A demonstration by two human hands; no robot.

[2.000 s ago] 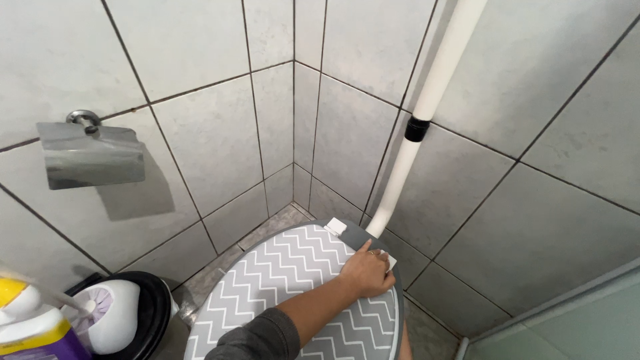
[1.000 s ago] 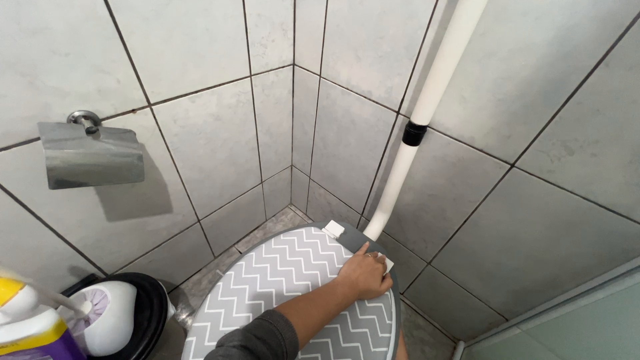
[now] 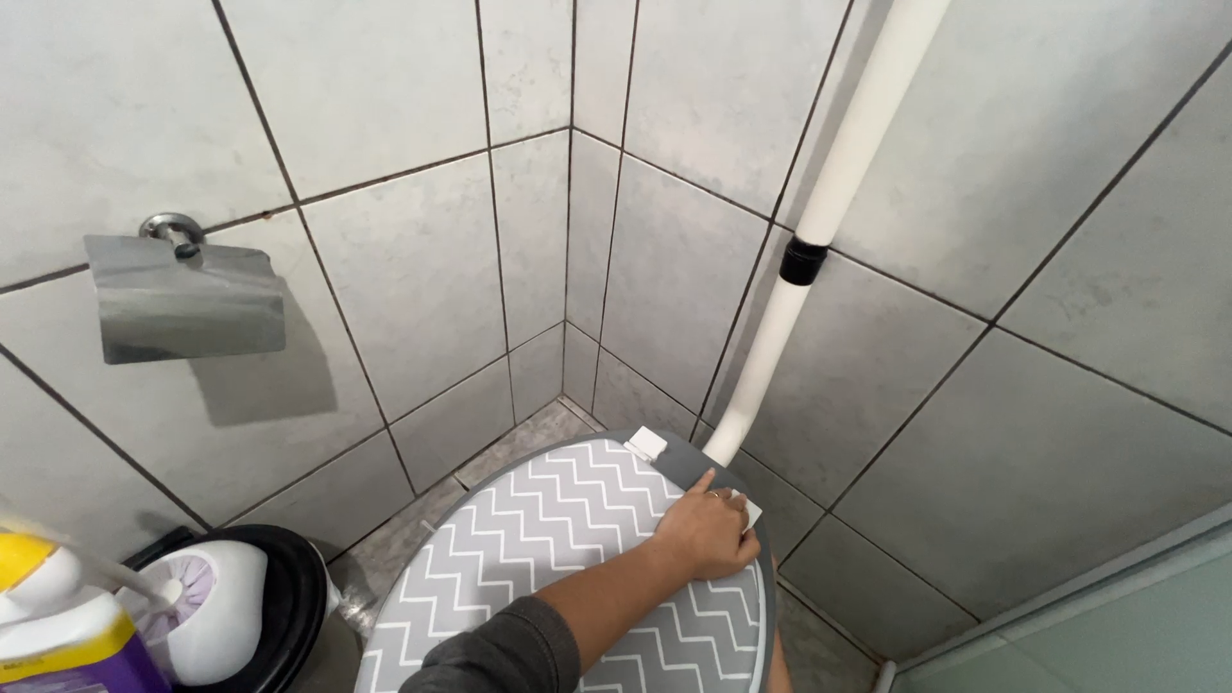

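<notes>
A toilet lid [image 3: 539, 539] with a grey and white zigzag pattern lies closed at the lower centre, with a plain grey rim. Two white hinge pieces sit at its back edge; the left one [image 3: 647, 444] stands uncovered. My left hand [image 3: 707, 529] reaches across the lid, palm down, its fingers bent over the right hinge piece [image 3: 747, 510]. A ring shows on one finger. A narrow strip of skin [image 3: 780, 664] shows beside the lid's right edge; whether it is an arm or a leg I cannot tell. My right hand is not visible.
Behind the lid a white pipe [image 3: 770, 337] with a black coupling [image 3: 803, 261] runs up the tiled wall. At left are a metal paper holder [image 3: 192, 308], a black-rimmed bin [image 3: 308, 597], a white toilet brush holder [image 3: 226, 606] and a purple and yellow bottle [image 3: 77, 635].
</notes>
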